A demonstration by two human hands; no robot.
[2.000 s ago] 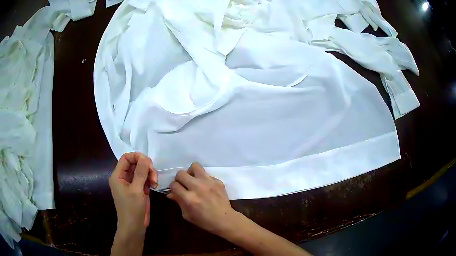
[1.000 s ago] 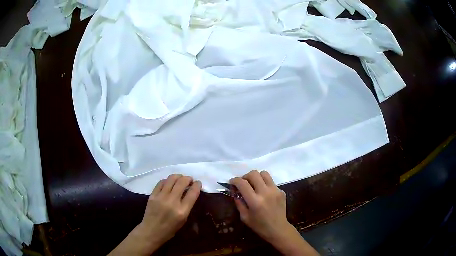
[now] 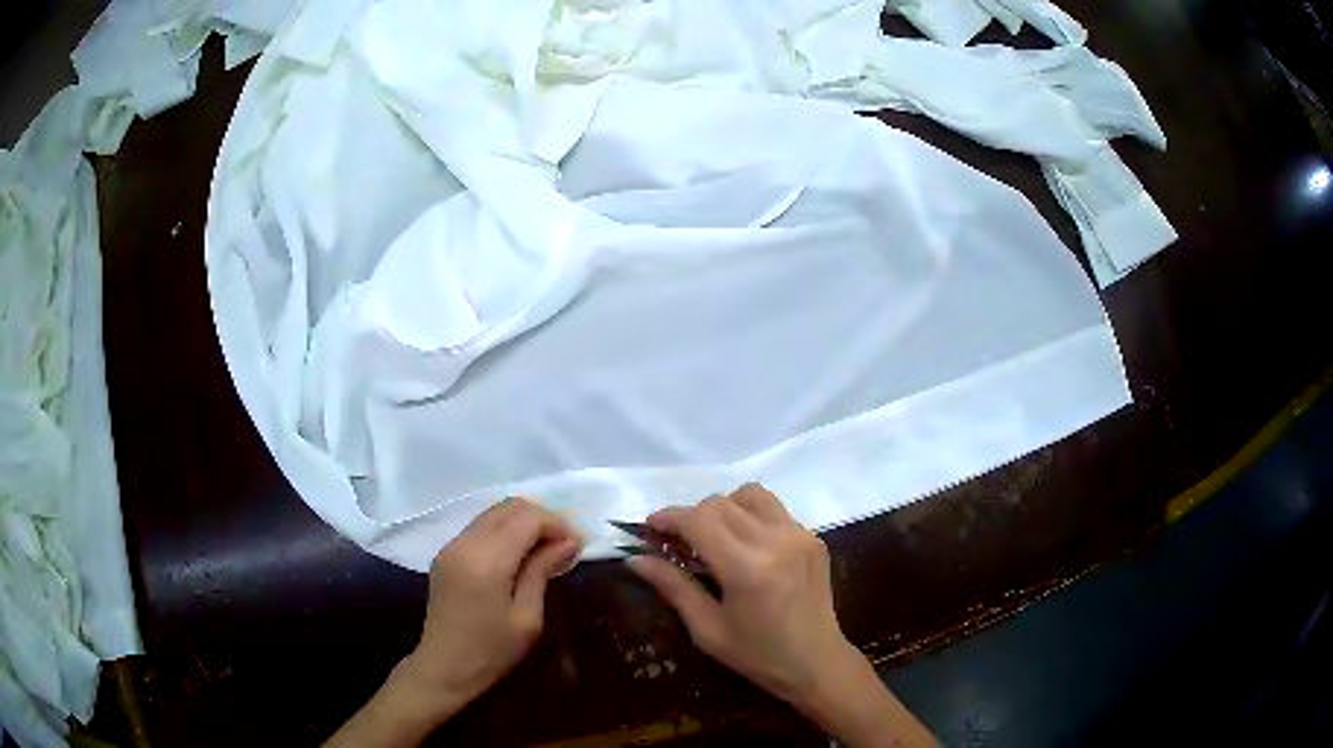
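A thin white garment (image 3: pixel 702 336) lies spread in front of me, with a wide, more opaque hem (image 3: pixel 936 439) along its near edge. My left hand (image 3: pixel 504 592) pinches the hem edge between thumb and fingers. My right hand (image 3: pixel 753 585) holds small dark thread snips (image 3: pixel 632 536). Their two pointed tips stick out toward the left hand, a little apart, at the hem edge. The rest of the snips is hidden in the hand. I cannot make out any thread end.
Creamy white folded garments (image 3: pixel 51 439) lie along the left edge. More crumpled white cloth (image 3: pixel 599 37) is at the far side. A sleeve with a cuff (image 3: pixel 1118 227) lies at the upper right. The dark glossy table (image 3: pixel 219 585) has a yellowish edge.
Both hands have moved right along the hem from its left part. The snips' tips now show, further out and more apart than a second ago. The garment appears shifted left in view.
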